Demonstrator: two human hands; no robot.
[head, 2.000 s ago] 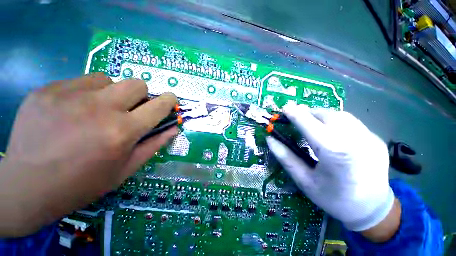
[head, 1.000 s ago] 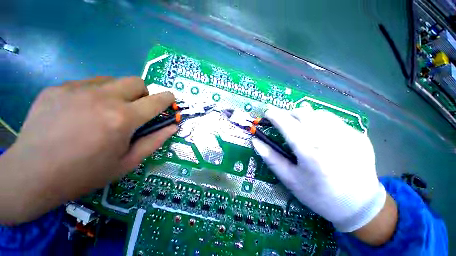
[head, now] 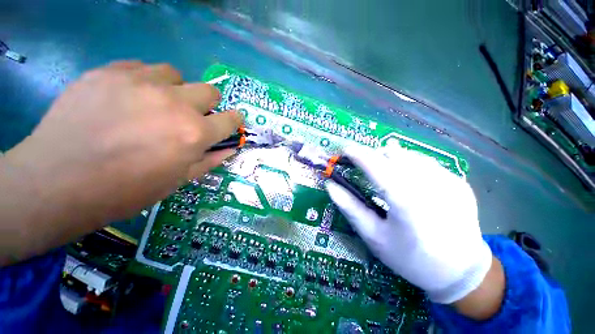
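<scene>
A large green circuit board (head: 261, 228) lies solder side up in front of me, tilted in the view. My bare left hand (head: 124, 137) is closed around black-handled cutters with orange bands (head: 242, 137). My right hand (head: 411, 215), in a white knit glove, is closed around a second pair of cutters (head: 331, 166). The two pairs of jaws point at each other over the silver solder area in the upper part of the board, nearly tip to tip. Glare hides whether they touch the board or a lead.
An open metal-framed unit (head: 564, 98) with finned blocks stands at the upper right. A thin dark strip (head: 497, 77) lies beside it. A dark object (head: 528, 248) is right of my sleeve. Silver and white parts (head: 88, 277) show at the lower left.
The board now appears further right and more tilted than two seconds ago. Since one second ago my left hand has shifted slightly up and right. Both hands keep hold of their cutters.
</scene>
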